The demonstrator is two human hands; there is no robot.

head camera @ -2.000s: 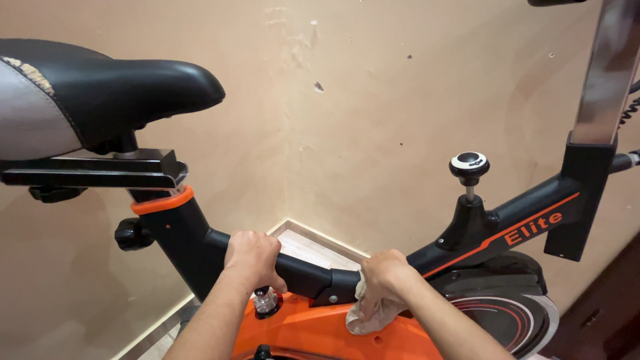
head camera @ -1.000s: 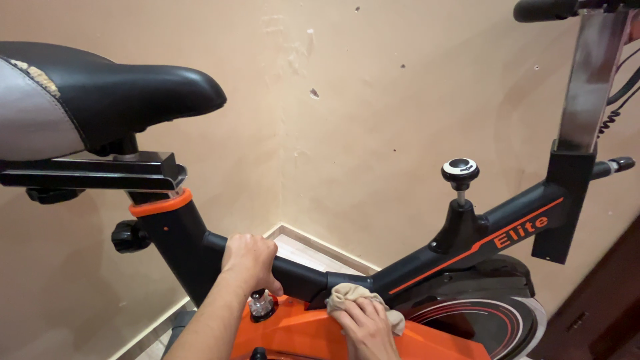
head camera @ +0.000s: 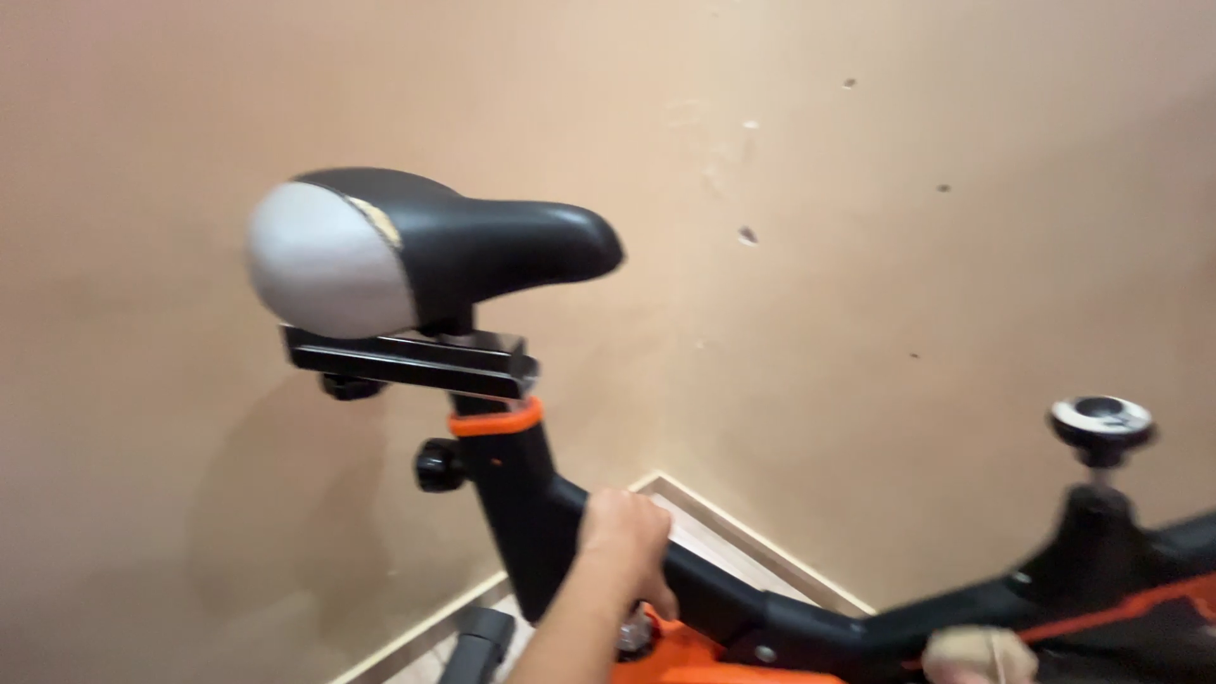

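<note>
My left hand (head camera: 622, 546) grips the black frame tube (head camera: 712, 589) of an exercise bike, just in front of the seat post. Low at the right, blurred and partly cut off by the bottom edge, my right hand (head camera: 993, 670) is on a beige cloth (head camera: 969, 651) against the lower part of the frame. The black and grey saddle (head camera: 503, 242), with a worn patch at its seam, stands above and left of my left hand. Below it are a black slider rail (head camera: 408, 361) and an orange collar (head camera: 496, 419).
A resistance knob (head camera: 1102, 423) rises from the frame at the right. An adjustment knob (head camera: 440, 465) juts out behind the seat tube. The beige wall (head camera: 807, 332) has small chips and meets in a corner behind the bike. An orange cover (head camera: 703, 665) lies below the tube.
The view has swung left and now shows the whole saddle. Between the two earlier frames the cloth came to lie over the frame tube under my right hand. My left hand keeps its place on the tube.
</note>
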